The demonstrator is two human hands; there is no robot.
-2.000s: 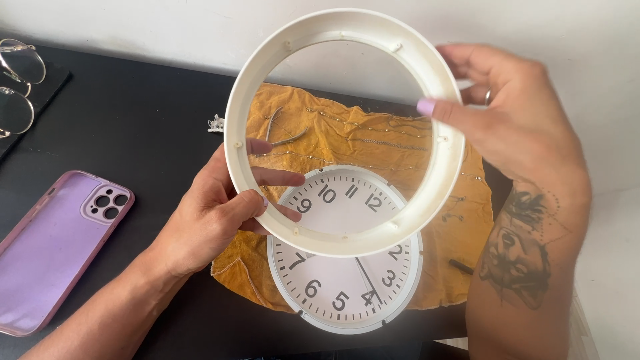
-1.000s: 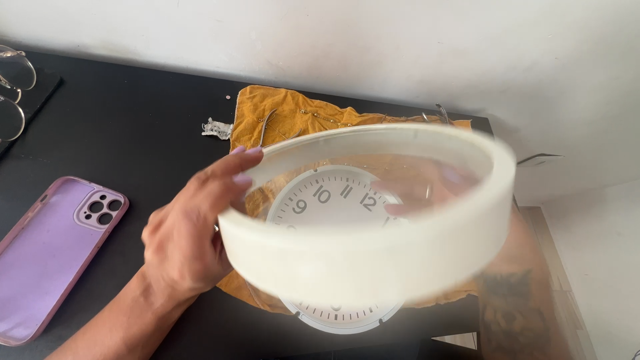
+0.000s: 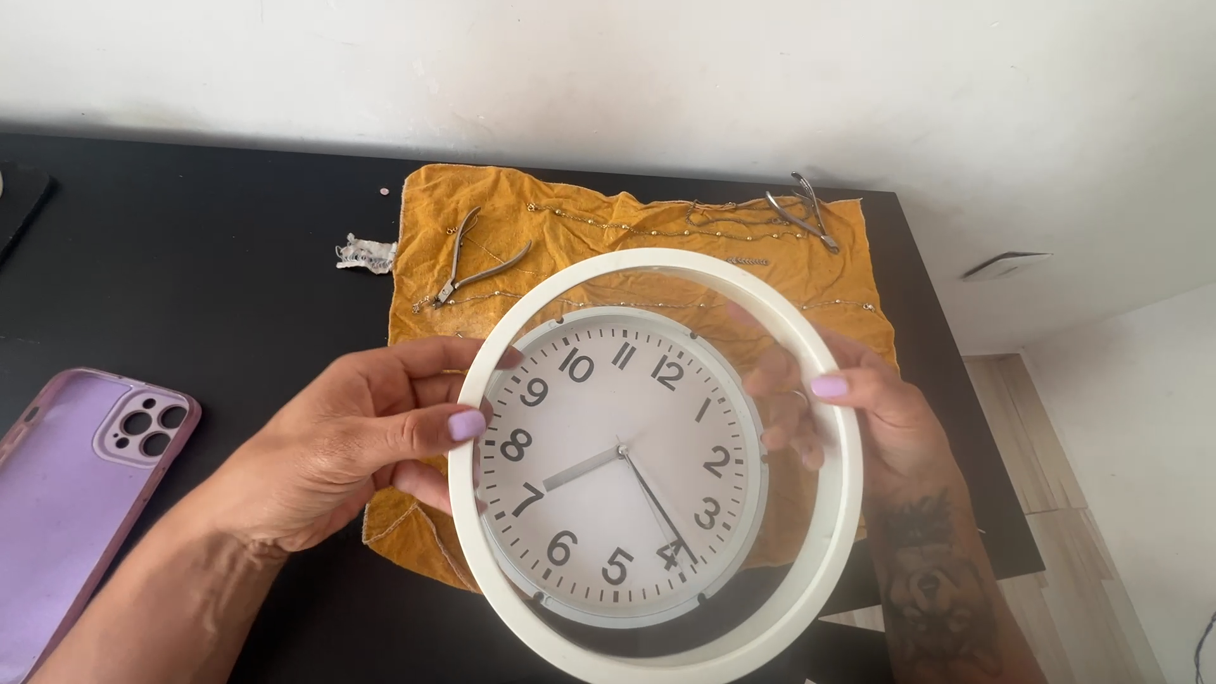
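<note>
A cream round clock frame with a clear lens point(image 3: 844, 494) is held above the white clock dial point(image 3: 617, 513), which shows through it. My left hand point(image 3: 380, 427) grips the frame's left rim, thumb in front and fingers behind. My right hand point(image 3: 874, 408) holds the right rim, its thumb on the front and its other fingers seen through the lens. The dial, with its hour and minute hands, lies on a mustard-yellow cloth point(image 3: 589, 204), turned so that the 12 points up and to the right.
Two small metal nippers point(image 3: 465, 261) point(image 3: 812, 214) and several beaded chains point(image 3: 646, 231) lie on the cloth. A scrap of white lace point(image 3: 366, 254) sits at its left edge. A phone in a purple case point(image 3: 85, 494) rests on the black table point(image 3: 237, 275); a wall stands behind.
The frame was tilted with its side wall showing; now its round face shows again, lower than at first. Both hands have stayed with it. The view has shifted.
</note>
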